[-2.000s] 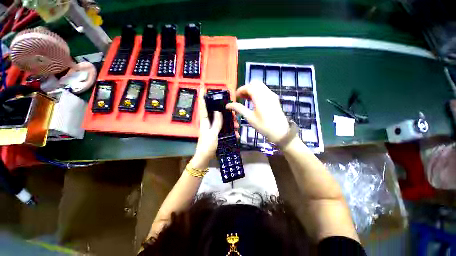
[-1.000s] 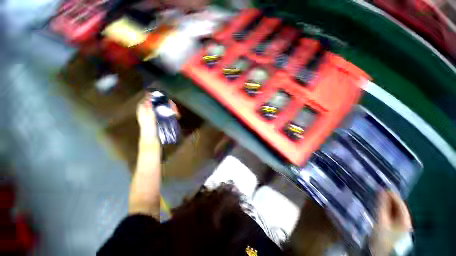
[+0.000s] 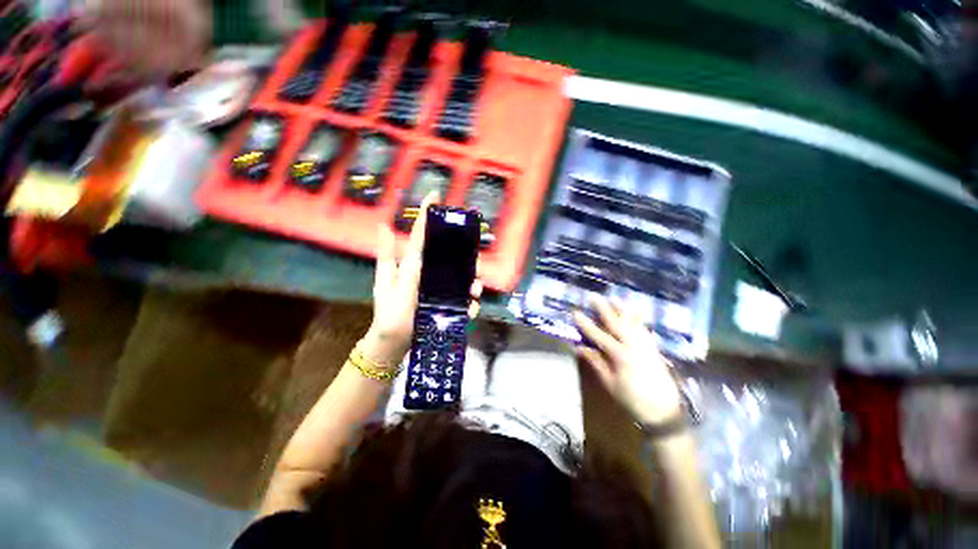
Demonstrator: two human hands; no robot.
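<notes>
My left hand [image 3: 395, 295] holds an open flip phone [image 3: 436, 359] upright above my lap. Its dark screen half points away from me and its keypad half is nearest me; my fingers show on both sides of it. My right hand [image 3: 624, 359] is over the front edge of the blister tray [image 3: 716, 231], fingers apart and slightly blurred, with nothing visible in them. The red foam tray [image 3: 542, 118] holds open phones [image 3: 460, 107] in the back row and closed phones [image 3: 261, 148] in the front row. One back-row pocket at the right holds no phone.
Blurred tweezers [image 3: 767, 273] and a white square [image 3: 759, 310] lie right of the blister tray, with a white device [image 3: 882, 345] beyond. Clear plastic waste [image 3: 751, 440] lies in a carton below the bench. A blurred pink fan [image 3: 150, 32] stands at the left.
The view swung aside and came back. My left hand moved from the left side back to the middle with a phone. My right hand moved to the blister tray. A closed phone now fills the front-right pocket.
</notes>
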